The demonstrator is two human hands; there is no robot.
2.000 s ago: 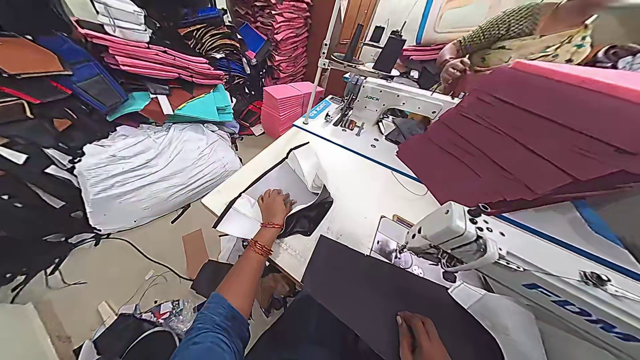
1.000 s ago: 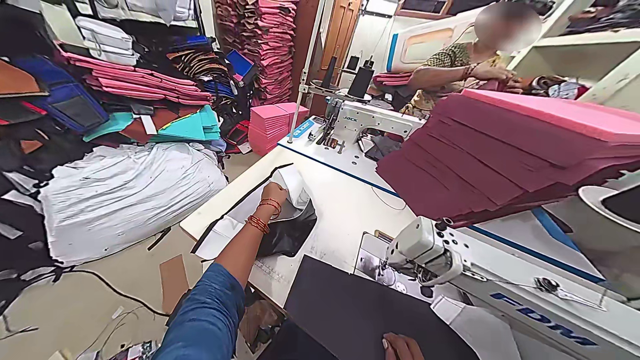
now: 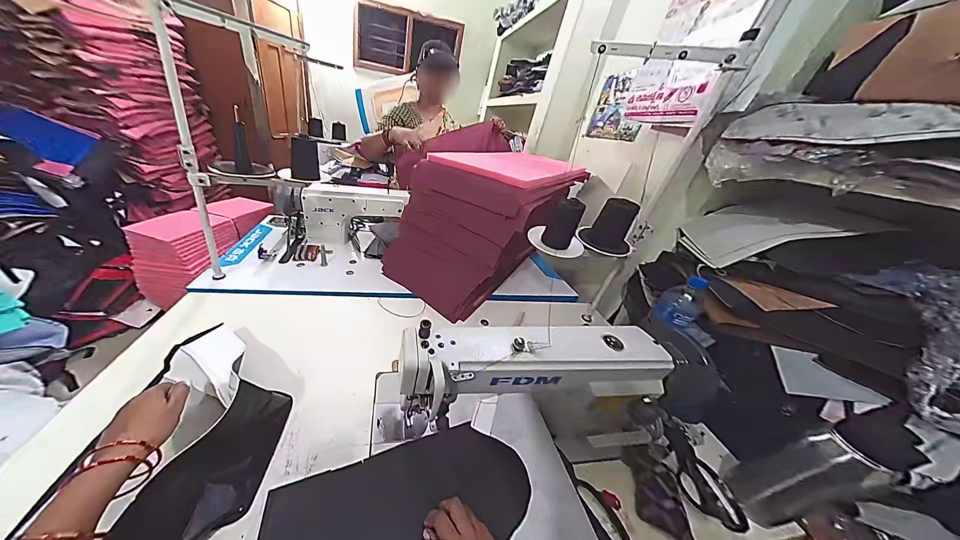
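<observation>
My left hand (image 3: pixel 150 416), with red bangles at the wrist, grips the edge of a white sheet (image 3: pixel 210 364) that lies with black fabric (image 3: pixel 240 442) at the left of the sewing table. A flat black panel (image 3: pixel 397 487) with one rounded end lies in front of the FDM sewing machine (image 3: pixel 536 360), its upper edge just below the needle area. My right hand (image 3: pixel 455 521) rests on this panel with bent fingers, cut by the bottom edge of the view. A pale sheet (image 3: pixel 517 435) shows beneath and beside the panel.
Behind stands a Jack sewing machine (image 3: pixel 337 206) beside a tall stack of maroon pieces (image 3: pixel 472 232). Pink bundles (image 3: pixel 180 240) stand at the left. Across the table a person (image 3: pixel 427 112) holds maroon fabric. At the right are thread cones (image 3: pixel 562 225), a water bottle (image 3: pixel 681 302) and piled materials.
The view has swung up and to the right. The person across the table now holds up maroon fabric. My left hand stays at the white sheet and my right hand on the black panel.
</observation>
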